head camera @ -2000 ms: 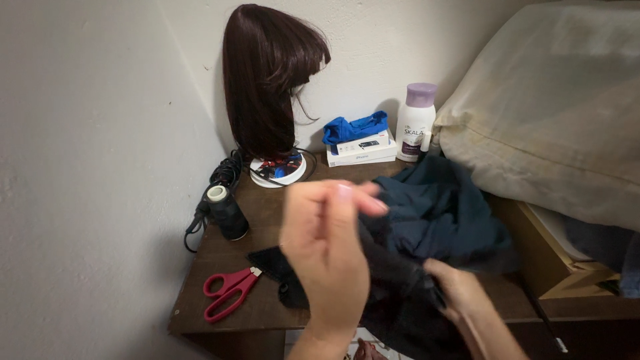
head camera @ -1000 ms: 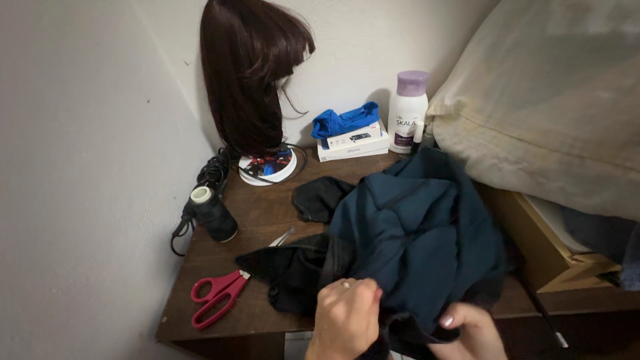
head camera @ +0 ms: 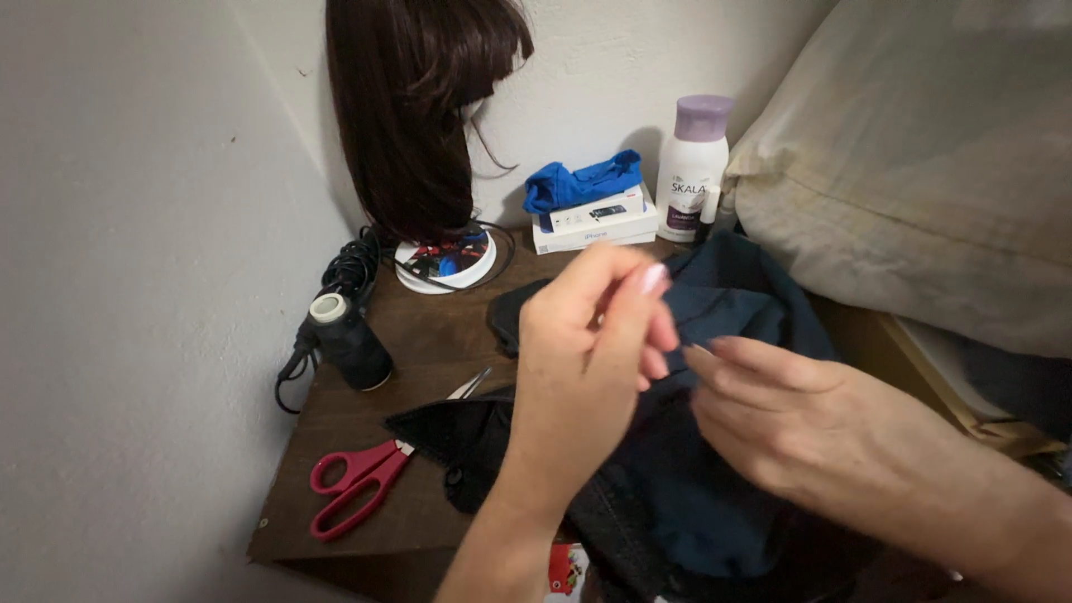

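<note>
My left hand [head camera: 586, 360] is raised over the dark cloth, thumb and index finger pinched together; whether something thin is between them cannot be made out. Close to its right, my right hand [head camera: 770, 410] has its fingers bent together, and what its fingertips hold, if anything, is too small to tell. Below both hands lies a dark blue and black garment [head camera: 712, 502], spread over the wooden table. Red-handled scissors [head camera: 360, 486] lie at the left, their blades partly under the black cloth. A spool of black thread [head camera: 352, 343] stands behind the scissors.
Behind are a dark wig [head camera: 410, 117] on a stand, a white round base [head camera: 448, 260], a white box [head camera: 596, 226] with blue cloth [head camera: 582, 182] on it, and a lotion bottle [head camera: 693, 172]. A black cable [head camera: 347, 268] runs along the left wall. A large covered bulk [head camera: 921, 176] fills the right.
Both hands were low at the garment's near edge one second ago; now they are raised above it, close together. The garment's near part has shifted, and black cloth now covers part of the scissors' blades.
</note>
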